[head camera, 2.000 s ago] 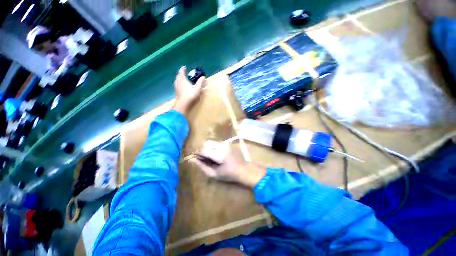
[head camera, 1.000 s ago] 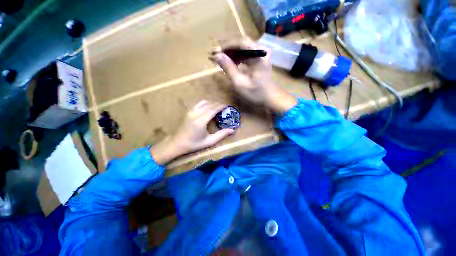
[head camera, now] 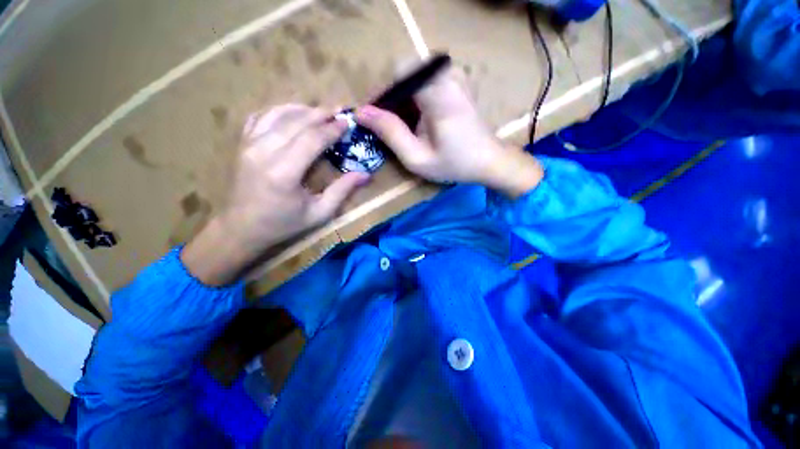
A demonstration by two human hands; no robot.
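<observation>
The round unit [head camera: 358, 151] lies near the front edge of the cardboard mat [head camera: 289, 66], its silver-white and dark detailed face up. My left hand [head camera: 282, 171] grips it from the left, with thumb and fingers around its rim. My right hand [head camera: 447, 131] holds the black tweezers [head camera: 412, 81], which slant up to the right. My right fingertips touch the upper edge of the unit. The tweezers' tips are hidden or blurred. A loose pile of small black parts [head camera: 82, 217] lies at the left of the mat.
A white sheet [head camera: 48, 329] lies on cardboard at the lower left. Black cables [head camera: 607, 66] and a pale hose cross the mat's right side. The syringe's blue cap [head camera: 579, 7] is cut off at the top edge. Another person's blue sleeve [head camera: 767, 48] shows at the upper right.
The view has tilted down and shifted. My left hand took a black unit at the belt, then brought it onto the mat. My right hand with the tweezers has come down to the unit.
</observation>
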